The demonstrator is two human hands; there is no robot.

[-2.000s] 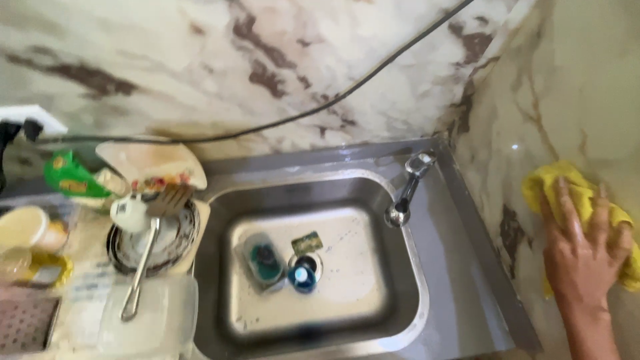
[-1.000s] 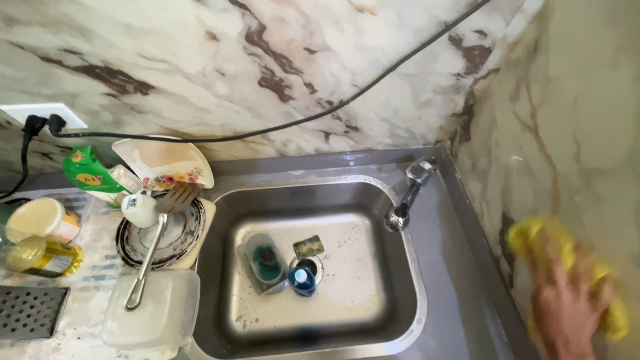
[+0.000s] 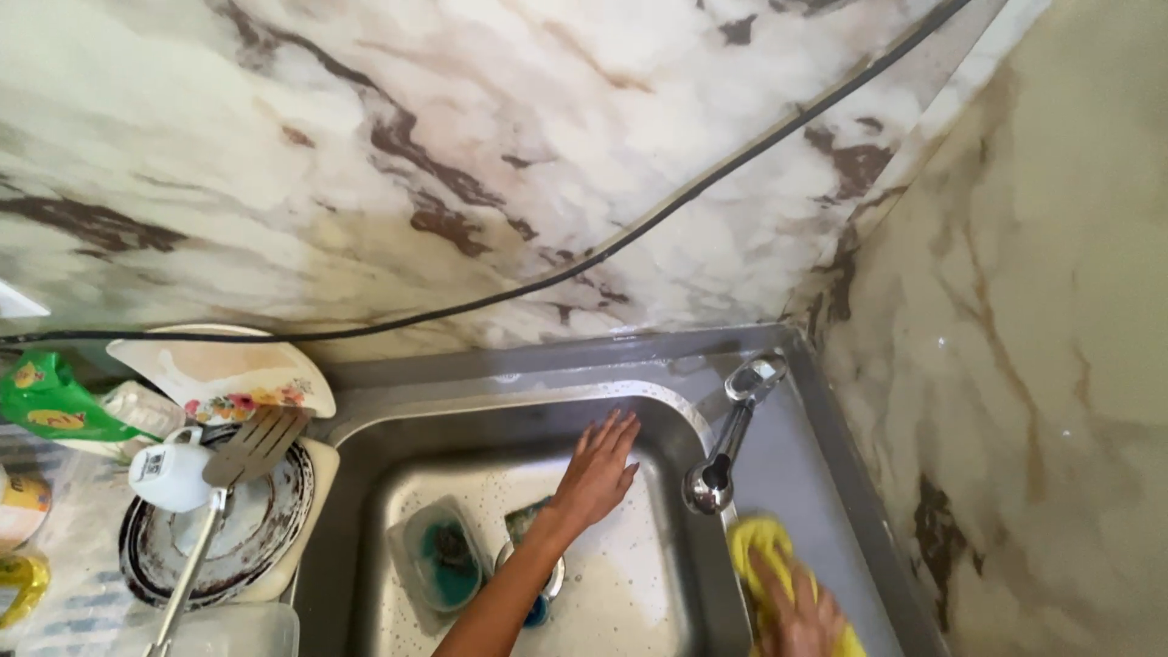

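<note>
My left hand [image 3: 598, 470] reaches over the stainless steel sink [image 3: 671, 511] with its fingers apart and nothing in it. Its forearm partly hides the drain and a blue object. Below the chrome faucet [image 3: 730, 438], my right hand [image 3: 803, 616] holds a yellow cloth [image 3: 762, 538] against the sink's right rim and the grey counter. In the basin, left of my forearm, sits a clear plastic container [image 3: 443, 557] with blue-green contents and a dark scrubber. A green scouring pad [image 3: 525, 522] lies partly behind my left wrist.
At the left stand a slotted turner [image 3: 255, 447], a white cup [image 3: 171, 473], a dark-rimmed round lid or plate [image 3: 224, 547], a flowered dish [image 3: 237, 365] and a green packet [image 3: 59, 401]. A black cable [image 3: 639, 228] crosses the marble-patterned wall. Another wall [image 3: 1031, 301] rises at the right.
The yellow cloth, under my right hand, has moved from the right wall to the counter by the sink's right rim. My left hand has come into view over the basin.
</note>
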